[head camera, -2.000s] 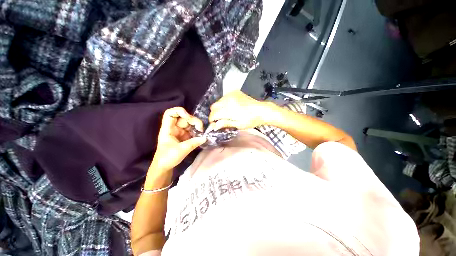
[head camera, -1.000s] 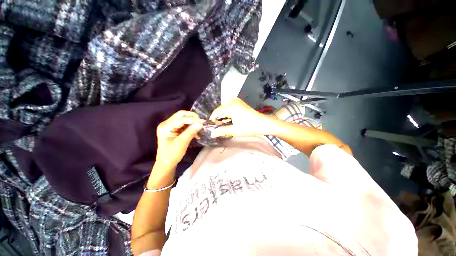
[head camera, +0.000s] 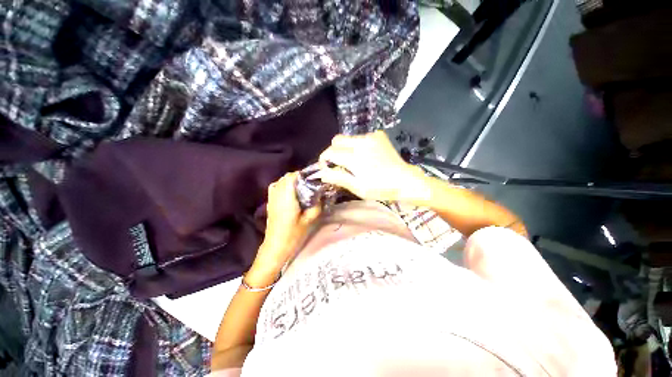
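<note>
The plaid garment lies heaped at the left, with its plain plum lining facing up. A black label strip with pale print shows on the plum side. My left hand, wearing a thin bracelet, is shut on a short bunched plaid piece close against my shirt. My right hand meets it from the right, fingers curled. A small pale pointed blade, seemingly thread snips, shows at its fingertips; the rest is hidden in the hand.
The white tabletop edge shows at the upper middle and below the plum lining. Grey floor with a pale stripe and dark metal legs or bars lies to the right. A checked cushion is beside my right forearm. Brown cloth piles stand at the far right.
The view has shifted, so the garment and table edge appear farther right. My left hand has closed more tightly around the plaid piece. A pale blade now shows between the hands.
</note>
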